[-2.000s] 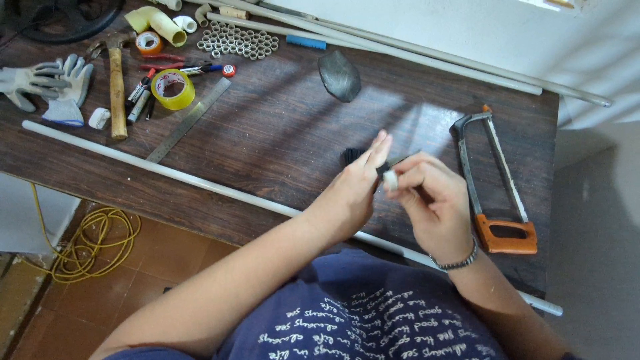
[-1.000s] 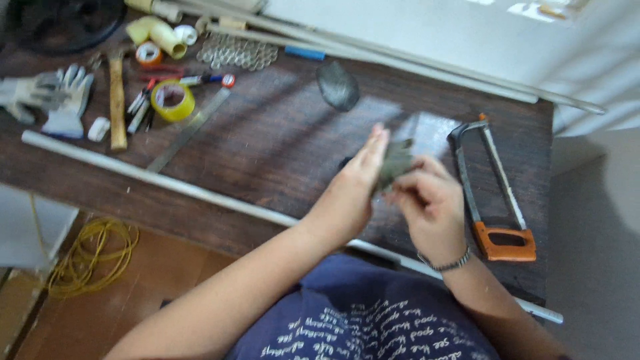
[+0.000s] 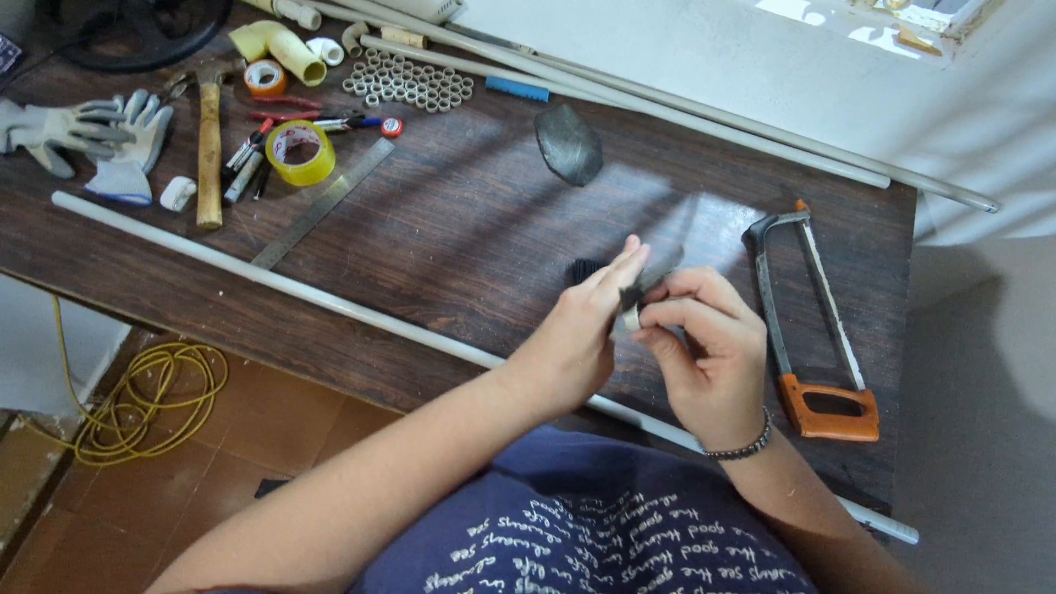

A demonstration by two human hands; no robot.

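Observation:
Between my hands is a small white ring (image 3: pixel 631 318), pinched by the fingertips of my right hand (image 3: pixel 709 346). A dark, thin sheet (image 3: pixel 660 268), perhaps sandpaper, lies against the palm side of my left hand (image 3: pixel 590 330), whose fingers are stretched out and close together. Its palm is largely hidden, so how it holds the sheet is unclear. A long white plastic pipe (image 3: pixel 330 305) runs along the table beneath my hands. Just beyond my left hand sits a dark bristled thing (image 3: pixel 586 269), partly covered.
A hacksaw (image 3: pixel 813 330) lies at the right. Many cut rings (image 3: pixel 412 87), a dark stone-like piece (image 3: pixel 569 144) and more pipes (image 3: pixel 701 120) are at the back. A steel ruler (image 3: pixel 326 202), yellow tape (image 3: pixel 300 153), a hammer (image 3: pixel 209 148) and gloves (image 3: pixel 136 140) lie left.
The dark sheet shows more broadly between my hands one second ago than now. The ring, visible two seconds ago in my right fingers, shows there again. The tools on the table have not moved.

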